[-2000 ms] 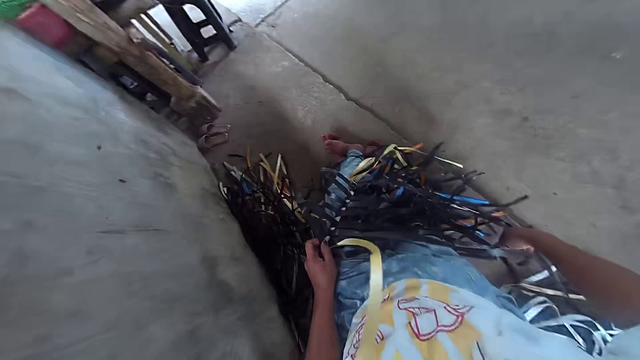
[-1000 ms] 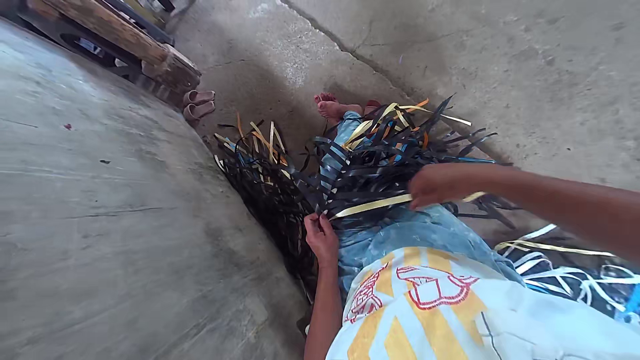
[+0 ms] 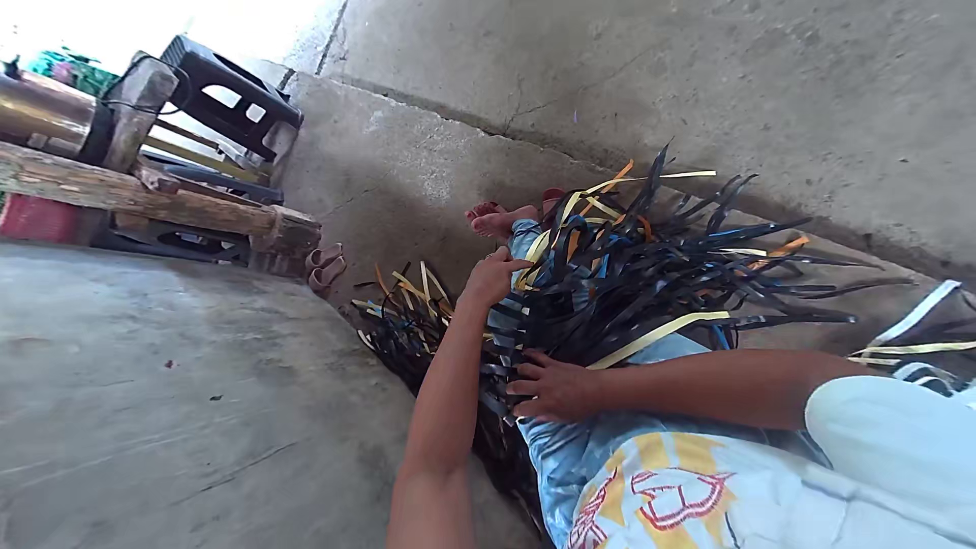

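Across my lap lies a partly woven piece of flat strapping strips [image 3: 518, 335], mostly black, with loose ends fanning out on both sides. My left hand [image 3: 492, 276] is at the far end of the woven part, its fingertips by the yellow strips; whether it pinches one cannot be told. Nearer my body, my right hand [image 3: 560, 390] rests on the weave with fingers spread. A pale yellow strip [image 3: 659, 337] runs out to the right from beside my right hand. Orange and blue strips show among the black ones.
A concrete wall or ledge [image 3: 191, 396] rises at left. Beyond it are a rough wooden bench frame [image 3: 137, 194], a black plastic stool [image 3: 236, 95] and a pair of sandals [image 3: 326, 267]. White and yellow strips [image 3: 915, 314] lie at right. The concrete floor [image 3: 427, 152] has a raised seam.
My left hand has moved from the near end of the weave to its far end. My right hand has come from the right-hand strips onto the near part of the weave.
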